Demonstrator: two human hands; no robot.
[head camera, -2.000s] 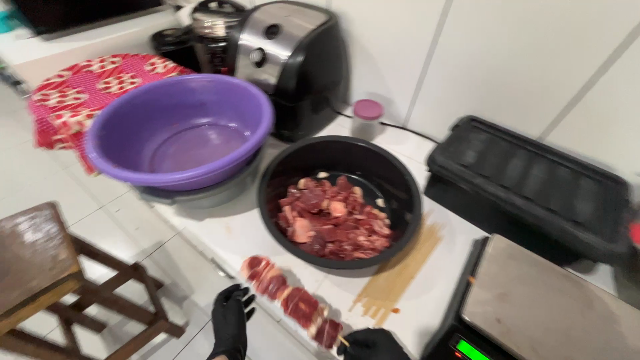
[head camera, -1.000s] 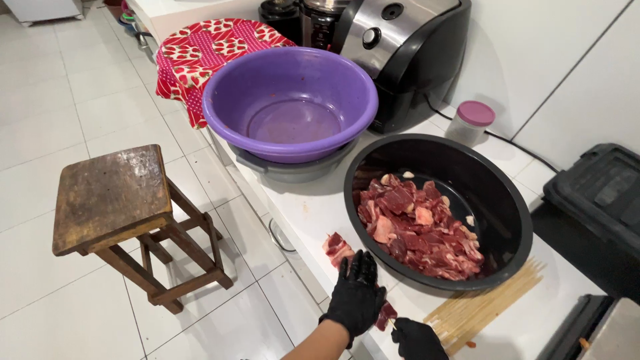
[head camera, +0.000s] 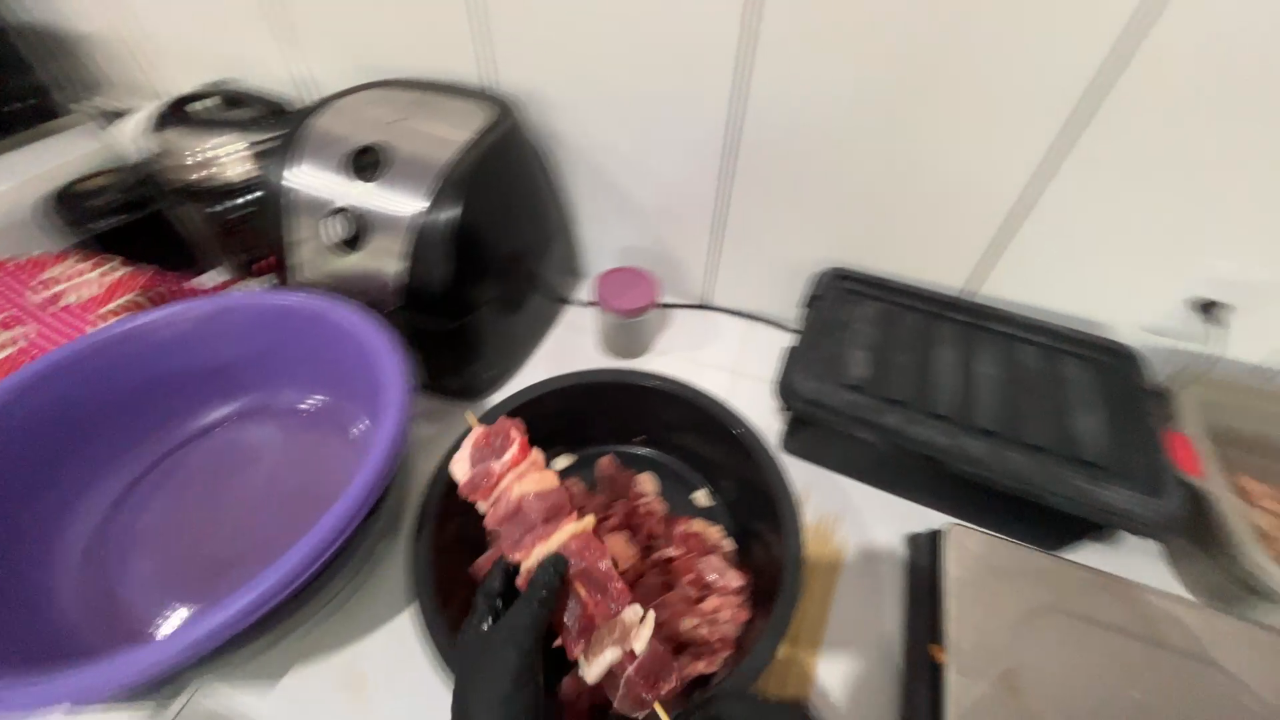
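Note:
Black-gloved, my left hand (head camera: 510, 640) grips the side of a skewer of raw meat chunks (head camera: 560, 560), which slants over a round black bowl (head camera: 775, 470). Wooden skewer tips stick out at both ends of the meat. Loose cut meat (head camera: 705, 575) with pale fat lies in the bowl. Only a dark gloved part of my right hand (head camera: 745, 708) shows at the bottom edge, by the lower tip of the skewer; its fingers are hidden. Bare wooden skewers (head camera: 808, 610) lie on the white counter to the right of the bowl.
A purple basin (head camera: 385, 470) stands at left, before a patterned red cloth (head camera: 50, 290). Behind are an air fryer (head camera: 430, 220) and a jar with a pink lid (head camera: 628, 310). On the right are a black lidded container (head camera: 980, 390) and a flat-topped scale (head camera: 1090, 630).
The meat skewer has risen from beside the bowl to over it, held in my left hand. The view has swung right, and the wooden stool is out of sight.

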